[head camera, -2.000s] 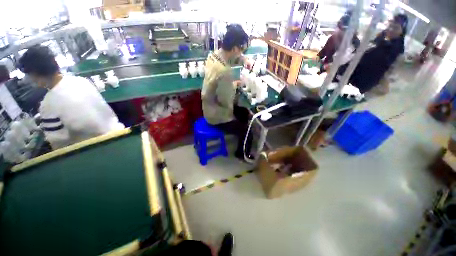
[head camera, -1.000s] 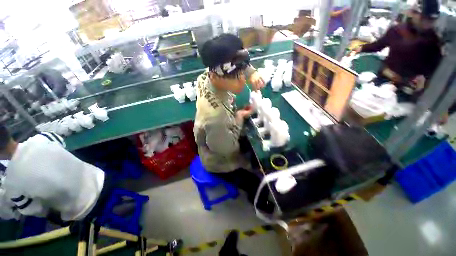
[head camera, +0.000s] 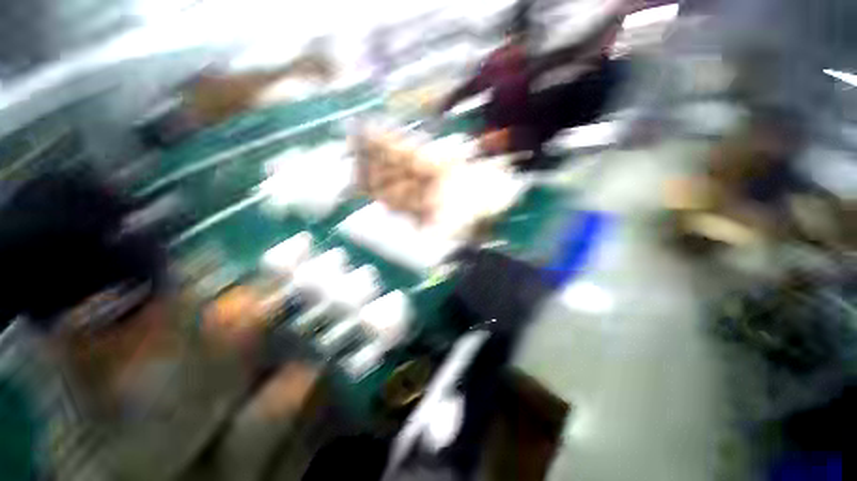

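The view is strongly blurred. Neither of my hands is in view. Nearest in front, several white plastic housings [head camera: 345,291] stand in rows on the green bench [head camera: 428,305]. A yellowish ring, maybe a tape roll [head camera: 406,383], lies on the bench near them. A wooden divided frame [head camera: 399,174] stands behind, with a white strip [head camera: 399,235] at its foot. A dark bag or cover [head camera: 498,287] lies at the bench end.
A seated person in an olive top [head camera: 141,395] is close at the lower left. A person in dark red [head camera: 507,89] is beyond the bench. A blue bin [head camera: 575,246] and carton [head camera: 536,423] are beside it. Grey floor [head camera: 630,376] runs along the right.
The view has swung right and moved closer to the bench end. The seated person now fills the lower left. The person in white and the blue stools have left the picture.
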